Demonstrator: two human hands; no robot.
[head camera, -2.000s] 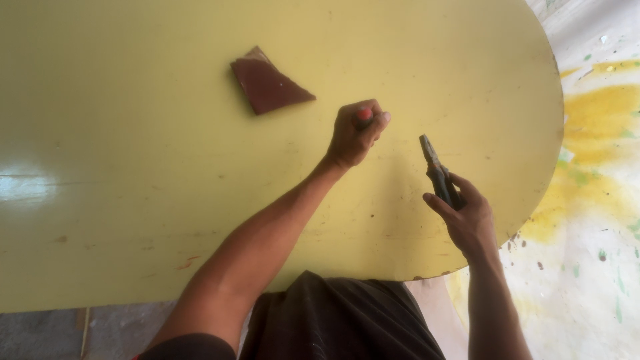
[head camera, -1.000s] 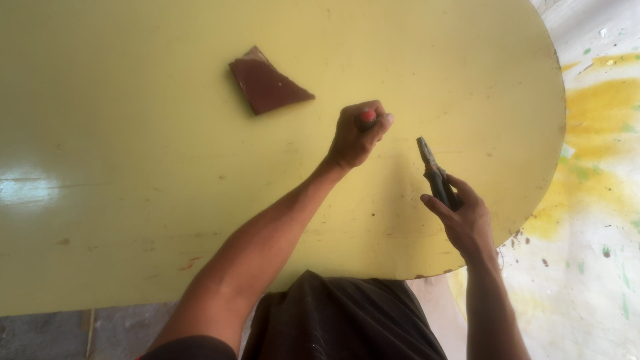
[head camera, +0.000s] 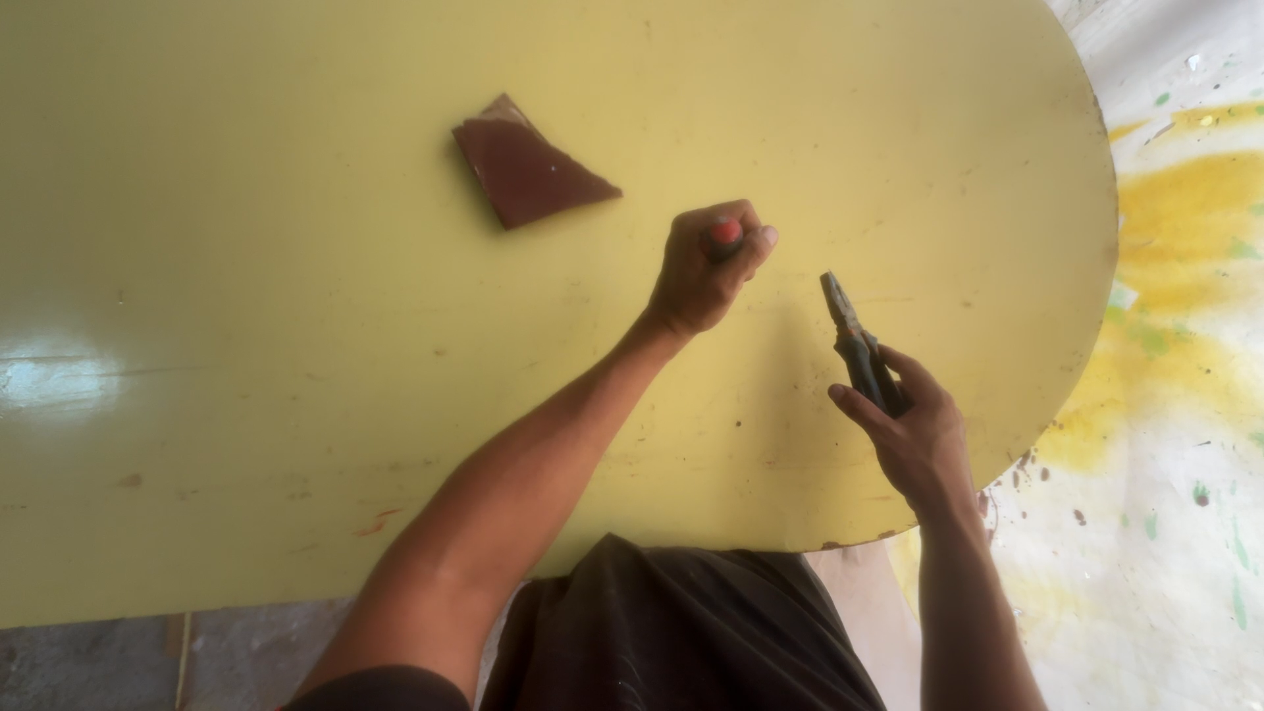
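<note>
My left hand (head camera: 706, 267) is closed in a fist around a dark handle with a red end (head camera: 726, 232); the rest of that tool is hidden under the fist. In my right hand (head camera: 913, 425) is a pair of combination pliers (head camera: 857, 341) with dark grips, its metal jaws pointing up and slightly left. The jaws look closed and touch nothing that I can make out. Up and left of my left hand, a dark red, irregular flat piece (head camera: 538, 173) with a paler corner lies on the yellow table (head camera: 296, 296). Its material is unclear.
The table's rounded edge (head camera: 1114, 227) curves down the right side, chipped in places. Beyond it is a pale surface (head camera: 1175, 553) stained with yellow and green paint. The near table edge runs just in front of my dark clothing (head camera: 681, 632). Grey floor shows at the lower left.
</note>
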